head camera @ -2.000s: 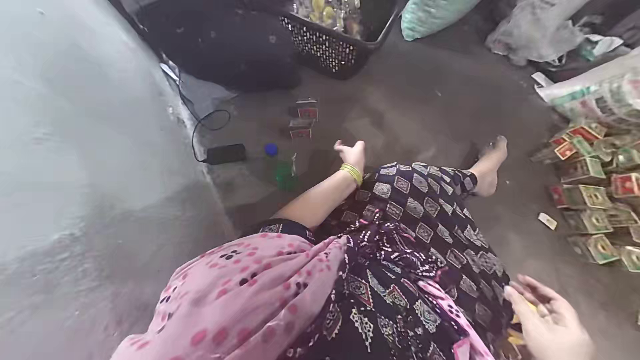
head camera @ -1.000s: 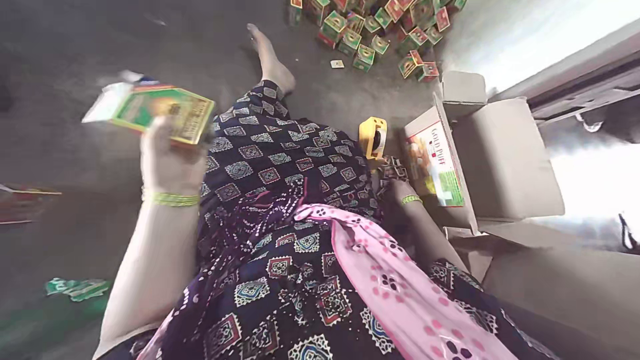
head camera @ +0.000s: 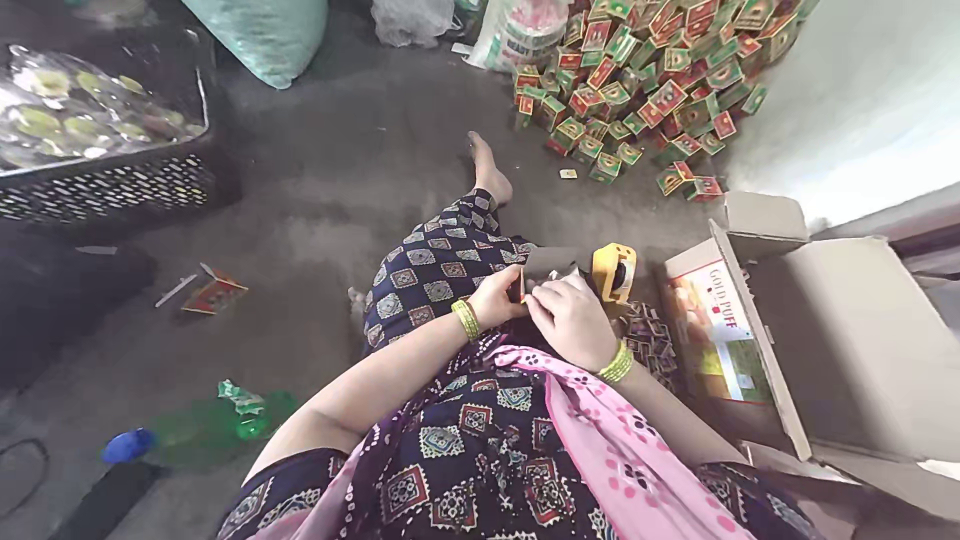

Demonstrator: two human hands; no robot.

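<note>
My left hand (head camera: 498,298) grips the left side of a small open carton (head camera: 553,260) over my lap, its grey-brown inside facing up. My right hand (head camera: 571,319) lies over the carton's opening with its fingers bent inward; whether they hold something in there is hidden. Just right of the carton stands a yellow tape dispenser (head camera: 614,274). Beside my right wrist lies a pile of small dark packets (head camera: 651,337), partly covered by that arm.
Many red and green small boxes (head camera: 667,97) are heaped at the upper right. An open cardboard box (head camera: 847,345) stands at the right. A black perforated basket (head camera: 105,187) with wrapped items is at the upper left. A green plastic bottle (head camera: 202,431) lies lower left.
My left hand held up a green and yellow carton at the left; now it is over my lap beside my right hand, gripping an open carton. My right hand was near the tape dispenser.
</note>
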